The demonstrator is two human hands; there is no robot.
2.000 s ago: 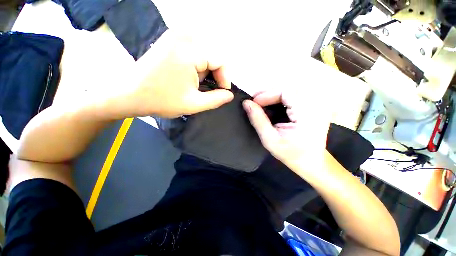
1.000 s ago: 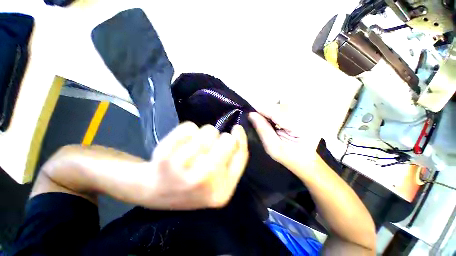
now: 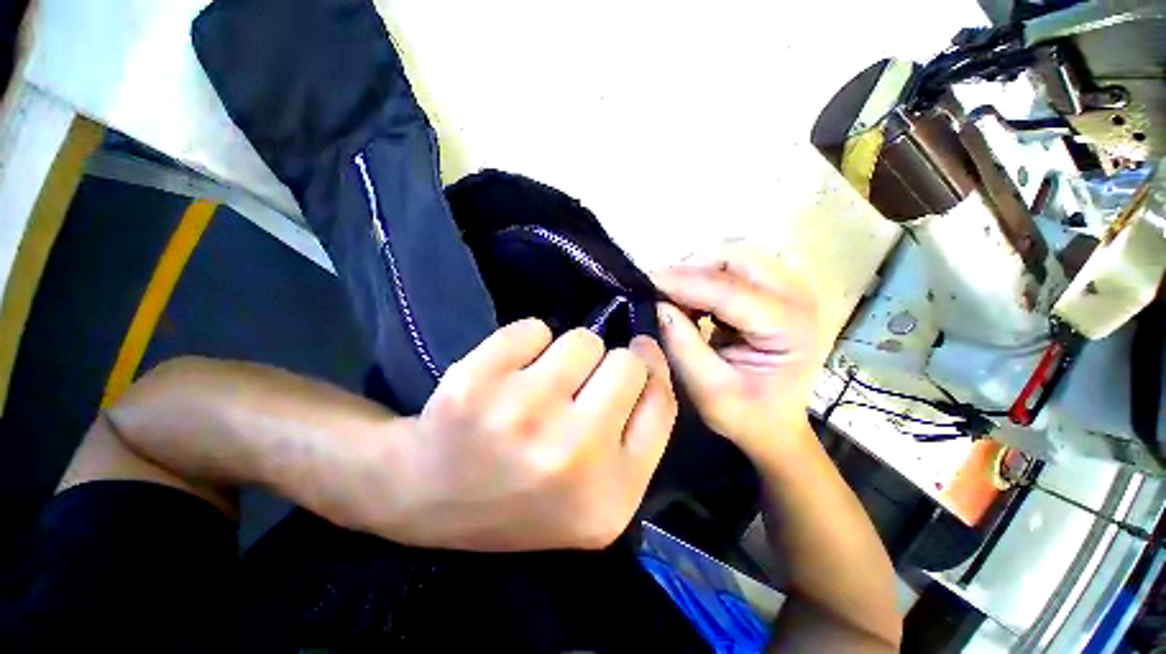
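A black bag in assembly (image 3: 512,275) with a silver-white zipper (image 3: 575,253) lies at the table's front edge in the middle of the view. A long dark zippered strip (image 3: 396,256) runs from the upper left down to my left hand. My left hand (image 3: 550,434) is closed, knuckles up, over the strip's lower end and the bag's near edge; its fingertips are partly hidden. My right hand (image 3: 742,345) pinches the bag's black edge between thumb and fingers, close beside the left fingers.
The sewing machine (image 3: 972,256) stands at the right, with a red-handled tool (image 3: 1038,381) and black wires (image 3: 921,411) at its base. The pale tabletop (image 3: 639,115) spans the back. A yellow floor line (image 3: 160,300) shows at left. Blue material (image 3: 703,600) lies below.
The flat body panel seen earlier in my hands gave way to the zippered bag and strip. Since the last earlier frame, more of the strip's zipper shows, and the dark pouch at left has left view.
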